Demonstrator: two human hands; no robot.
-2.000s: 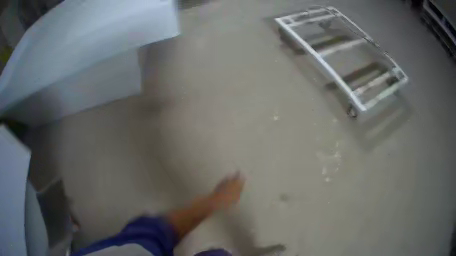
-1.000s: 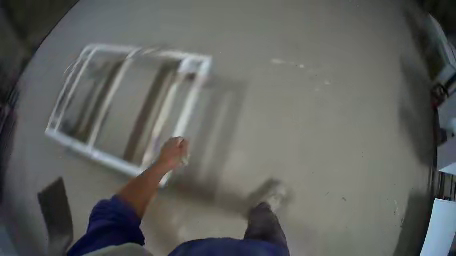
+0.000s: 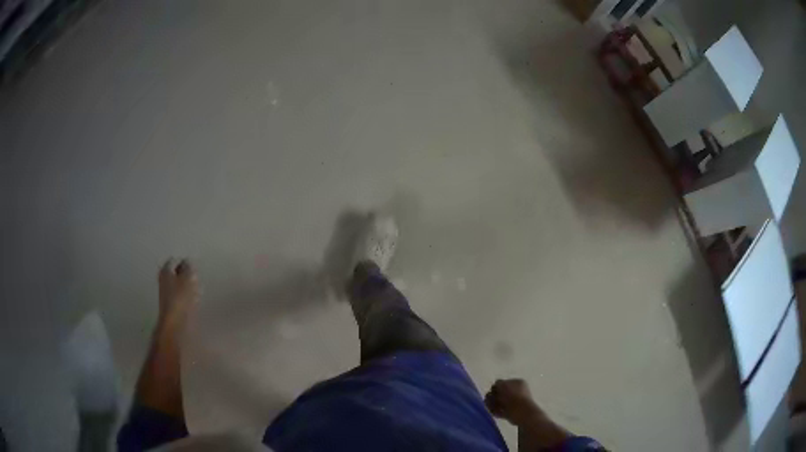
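Note:
My left hand (image 3: 178,287) hangs over the floor at the lower left, with loosely curled fingers and nothing seen in it. My right hand (image 3: 510,399) is low, right of my blue clothing, curled like a loose fist with nothing seen in it. Neither hand touches any object. The nearest things are two white flat panels (image 3: 758,305) at the right edge. Further up are two white box-like parts, the nearer one (image 3: 730,199) and the farther one (image 3: 691,108).
Dusty pale concrete floor (image 3: 424,132) lies in front, with my shoe (image 3: 378,240) on it. A red round object (image 3: 621,58) and brown bars stand beside the white parts at the upper right. A blurred pale shape (image 3: 91,362) is at the lower left. Dark clutter is at the upper left.
The view has turned and moved: the white trolley frame has left the picture and the white parts at the right show more fully. My right hand has come into view. My left hand appears further left.

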